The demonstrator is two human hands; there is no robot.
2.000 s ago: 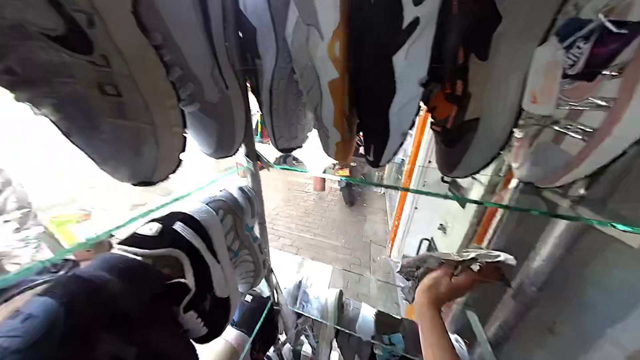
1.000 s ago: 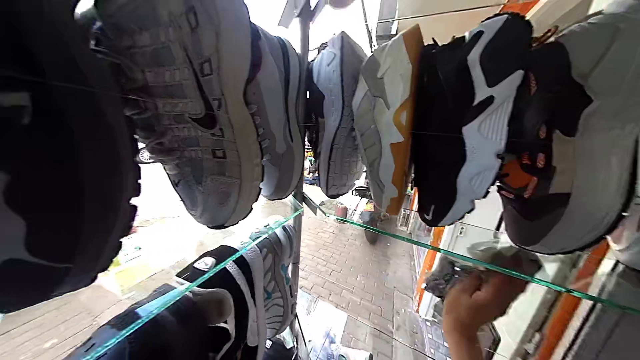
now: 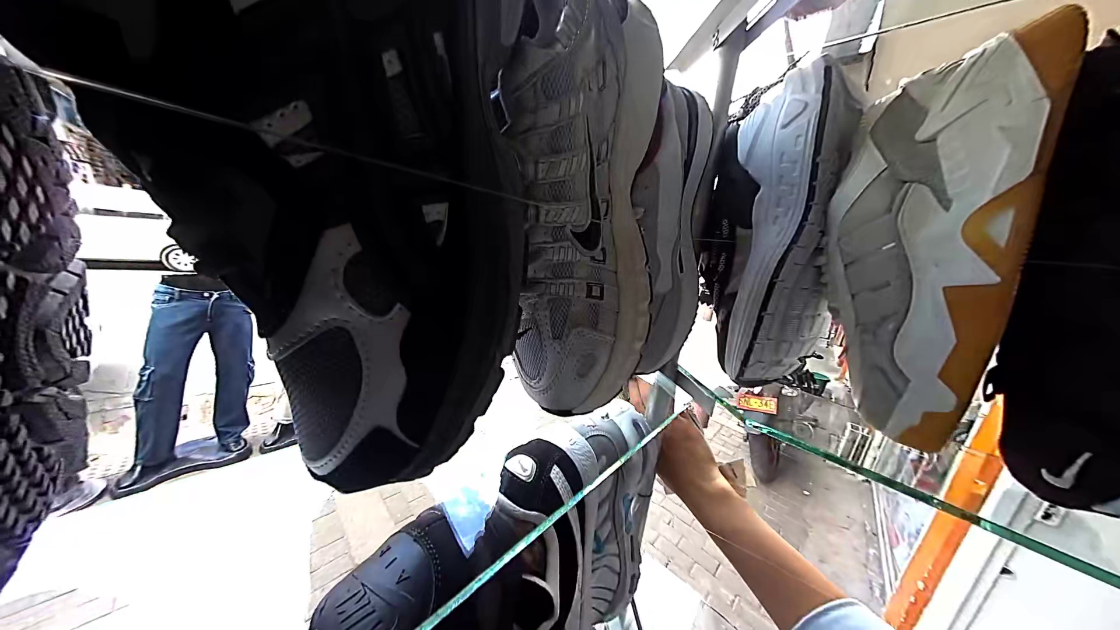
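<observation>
My right hand [image 3: 681, 444] reaches in from the lower right to the metal post [image 3: 662, 385] between the glass shelves. Post and glass edge partly cover its fingers, so its grip is unclear and no cloth can be made out in it. Above it stand a grey mesh sneaker [image 3: 569, 262] and a pale blue-grey sneaker [image 3: 779, 210] on the upper glass. Just left of the hand, below the glass edge [image 3: 560, 512], are a grey-blue sneaker [image 3: 612, 516] and a black and white sneaker [image 3: 547, 490]. My left hand is not in view.
A large black and grey sneaker [image 3: 394, 262] fills the upper left. A white, grey and orange sneaker [image 3: 945, 227] and a black one [image 3: 1059, 350] stand at right. Below left lies a dark sneaker [image 3: 394, 573]. Beyond, a person in jeans [image 3: 188, 359] stands on the pavement.
My right hand, at the right with a crumpled grey cloth or wrapper in it in the earlier frames, is now at the metal post. The view has swung left.
</observation>
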